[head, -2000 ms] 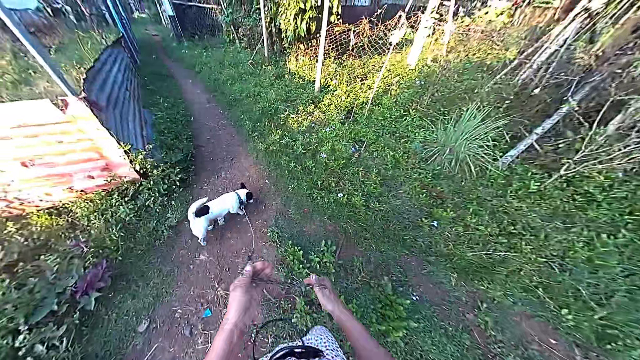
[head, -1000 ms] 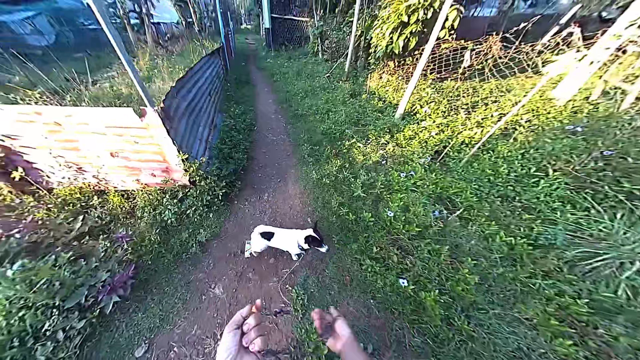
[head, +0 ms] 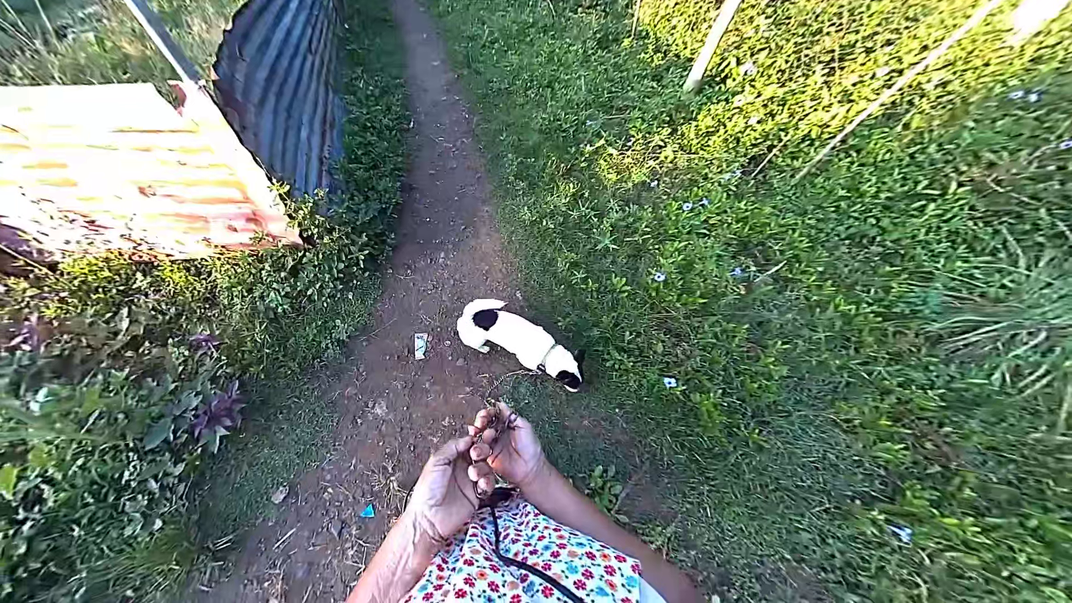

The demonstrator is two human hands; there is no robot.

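Observation:
A white dog with black patches (head: 519, 337) stands across the dirt path, its head lowered toward the grass at the right. It wears a collar (head: 548, 356), and a thin leash (head: 502, 383) runs from near its neck toward my hands. My left hand (head: 448, 486) and my right hand (head: 512, 450) are close together over my lap, fingers curled on the thin, dark leash. A black cord (head: 519, 565) hangs below them across a floral-print garment (head: 544, 553). The exact finger grip is partly hidden.
The dirt path (head: 444, 193) leads ahead. Corrugated metal sheets (head: 289, 100) and leafy plants (head: 100, 435) border it at the left. Grass and low weeds (head: 712, 335) cover the right side, with a leaning pole (head: 712, 46). A small wrapper (head: 420, 345) lies on the path.
My hands have come together from a spaced position. The dog has lowered its head toward the grass. The view has tilted down.

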